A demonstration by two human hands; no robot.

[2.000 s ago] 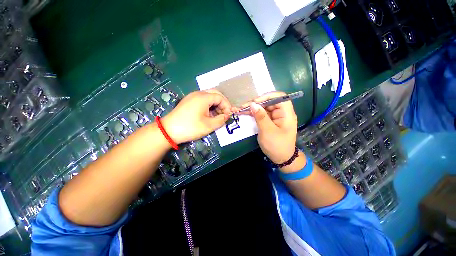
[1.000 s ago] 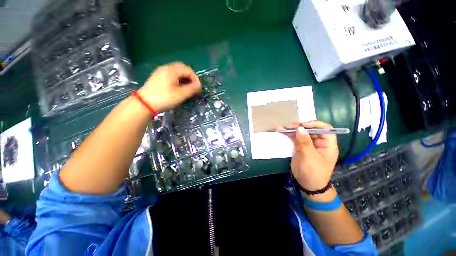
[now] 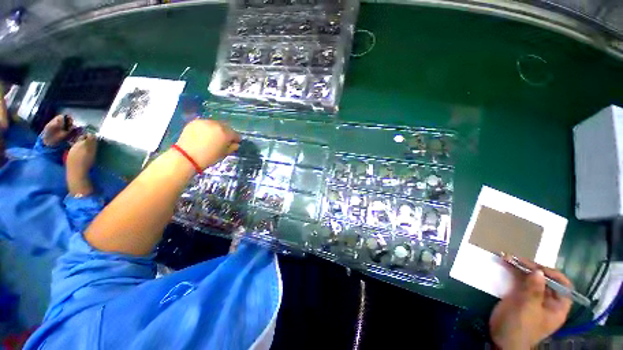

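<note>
My left hand [image 3: 205, 142] is over the upper part of the left blister tray [image 3: 292, 176], fingers bent together; whether it pinches a part cannot be told. Some pockets beside it look empty, others hold small silvery parts. The near blister tray [image 3: 389, 198] holds several parts with pale round discs. My right hand [image 3: 529, 314], at the lower right, holds silver tweezers [image 3: 557, 286]. Their tip is over the white sheet [image 3: 475, 268], just below the grey-brown rectangle [image 3: 507, 232].
Stacked clear trays [image 3: 280, 58] stand behind the left tray. A second white sheet [image 3: 157, 102] with a dark pile lies at the far left, beside another person's hands [image 3: 80, 160]. A white box [image 3: 600, 164] stands at the right, with part of a blue cable below.
The view has swung left. My left hand has moved from the near tray to the left tray. My right hand still holds the tweezers by the white sheet.
</note>
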